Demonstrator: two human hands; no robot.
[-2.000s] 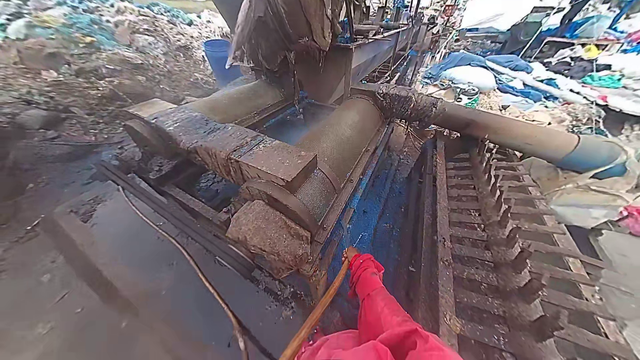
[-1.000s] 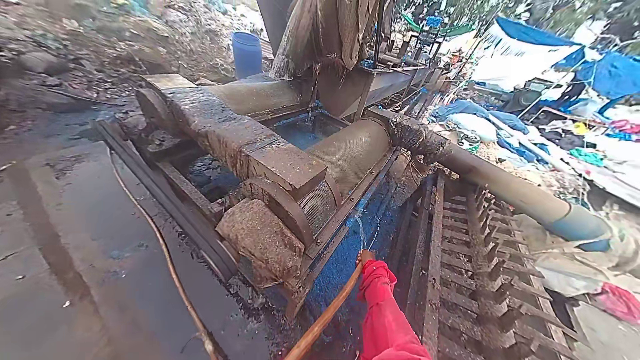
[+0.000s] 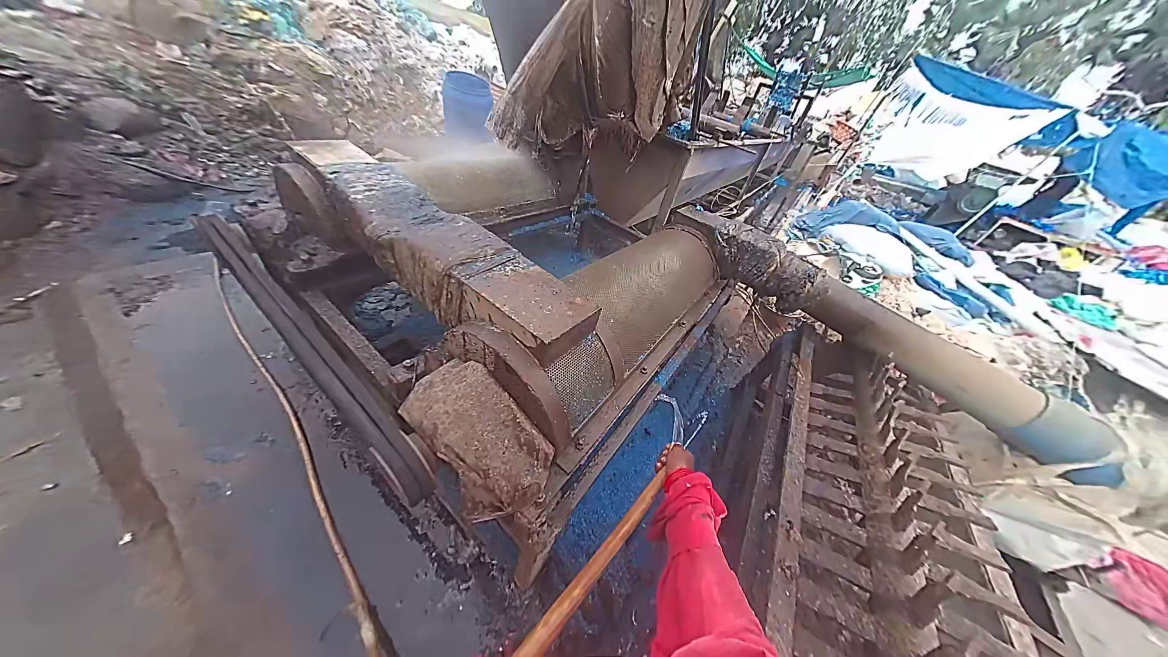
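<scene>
My right hand, in a red sleeve, is closed around a curved orange-brown hose near its end. Thin white streaks, apparently water, show just beyond the fingers. The hand is over a trough of blue flakes, beside a near perforated metal drum. A farther drum has pale mist above it. Across the drum ends lies a dirty metal beam-like housing. Between the drums, a basin holds blue material and liquid. My left hand is not in view.
A rusty toothed shaft over slats lies right, below a thick pipe. Another hose crosses the wet floor at left. A blue barrel stands behind; tarps and heaped waste are farther off.
Pale mist now shows above the farther drum, where none was plain one second ago. My right hand stays on the hose above the trough. The view has shifted since two seconds ago.
</scene>
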